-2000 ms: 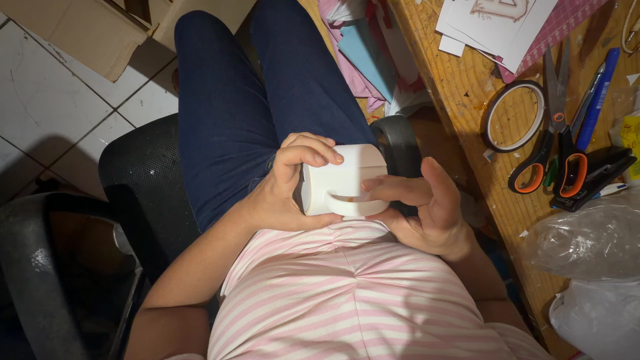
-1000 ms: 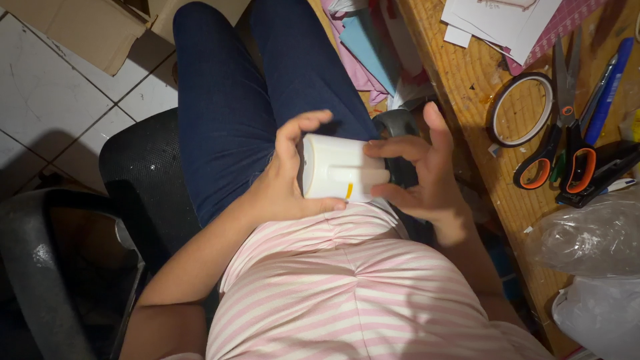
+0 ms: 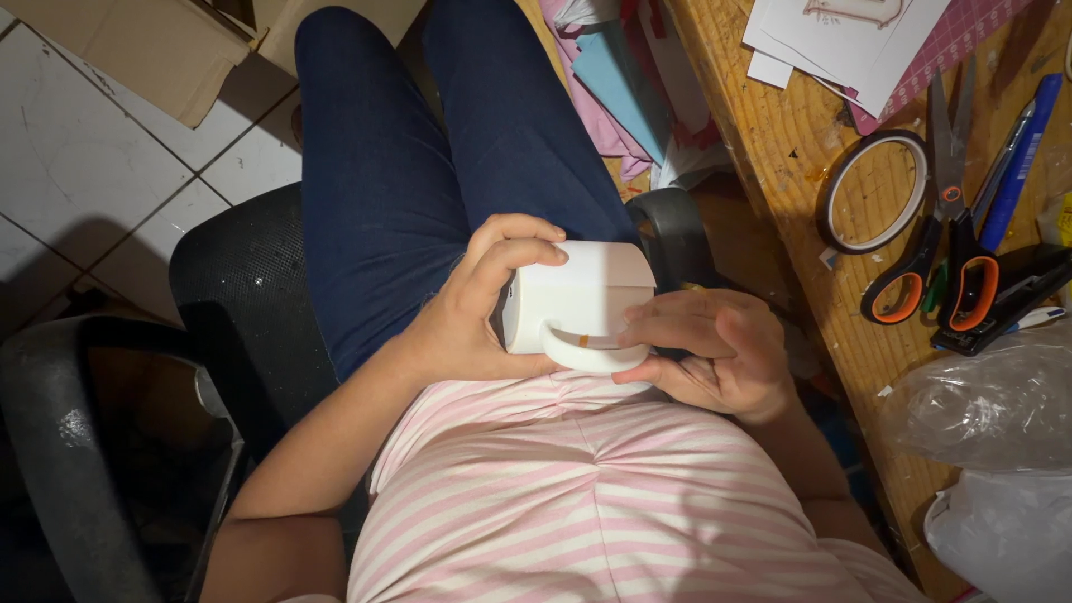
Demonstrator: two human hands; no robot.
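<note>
A white ceramic mug (image 3: 536, 310) lies on its side above my lap, its base toward the left and its handle (image 3: 596, 356) toward my body. A sheet of white paper (image 3: 615, 260) is wrapped around its wall, and a small amber piece of tape (image 3: 584, 341) shows beside the handle. My left hand (image 3: 477, 301) grips the mug at the base end, fingers over the top and thumb below. At the rim end, my right hand (image 3: 712, 347) has its fingers against the paper and the handle; another amber bit shows at these fingers.
On the wooden table (image 3: 779, 176) at right are a tape roll (image 3: 875, 193), scissors (image 3: 950, 197), a blue pen (image 3: 1017, 167), a black stapler (image 3: 1005, 306), papers (image 3: 829, 42) on a pink cutting mat (image 3: 938, 67) and clear plastic bags (image 3: 988, 402). Cardboard (image 3: 142, 50) stands at upper left, a chair armrest (image 3: 59, 419) at left.
The mug has turned about its length, so its handle now points toward my body. My left fingers, raised a second ago, now rest over the paper. My right hand has moved lower at the rim end.
</note>
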